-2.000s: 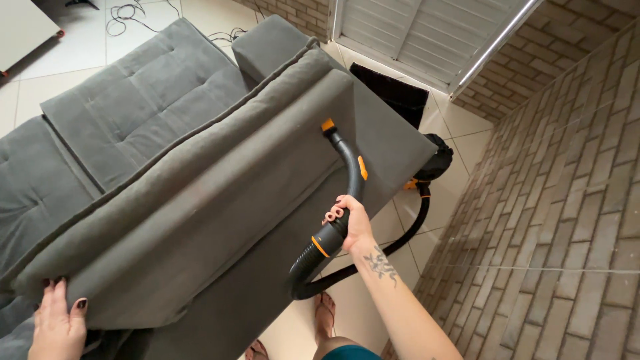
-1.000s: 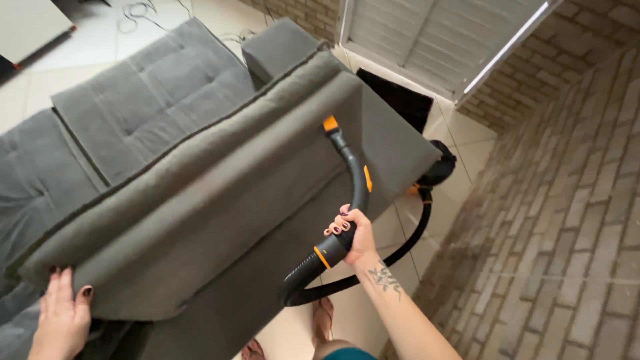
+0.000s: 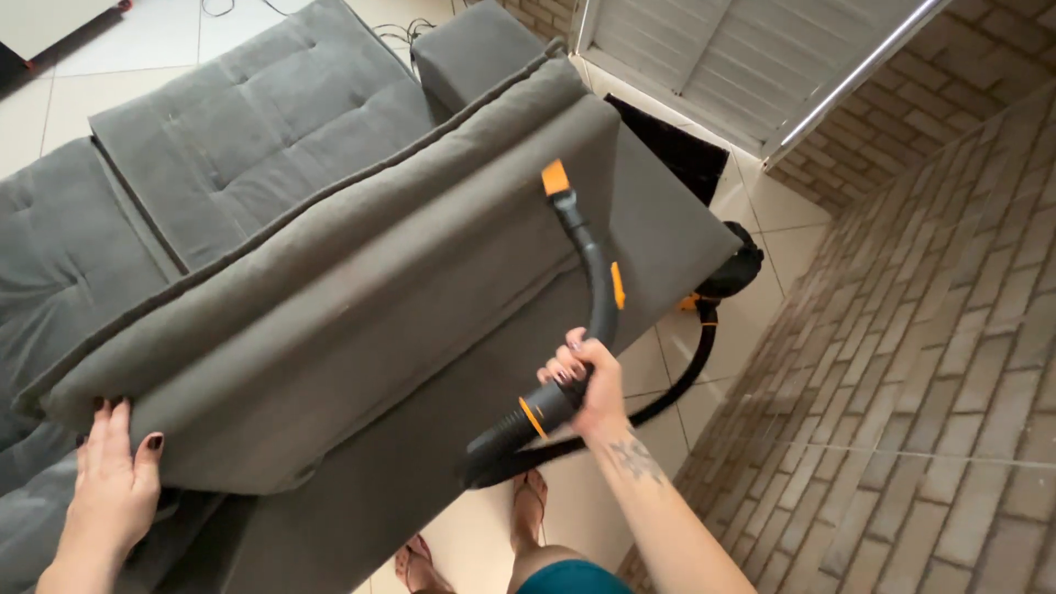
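My right hand (image 3: 587,379) is closed around the black curved handle of a vacuum cleaner hose (image 3: 598,272). At its far end an orange nozzle (image 3: 556,176) lies over the back of a grey fabric sofa (image 3: 363,305), near the upper right end of the back cushion; whether it touches the cloth I cannot tell. My left hand (image 3: 115,474) rests with fingers spread on the lower left end of that cushion and grasps nothing. The ribbed hose loops below my right hand and runs to the black vacuum cleaner body (image 3: 730,262) beyond the sofa's right corner.
A brick wall (image 3: 899,355) runs along the right. A white louvered door (image 3: 709,58) and a dark mat (image 3: 672,148) are beyond the sofa. Cables (image 3: 404,33) lie on the tiled floor behind it. My feet in flip-flops stand close to the sofa's near side.
The nozzle has moved slightly over the cushion, with my right hand still around the handle. My left hand stays at the cushion's left end.
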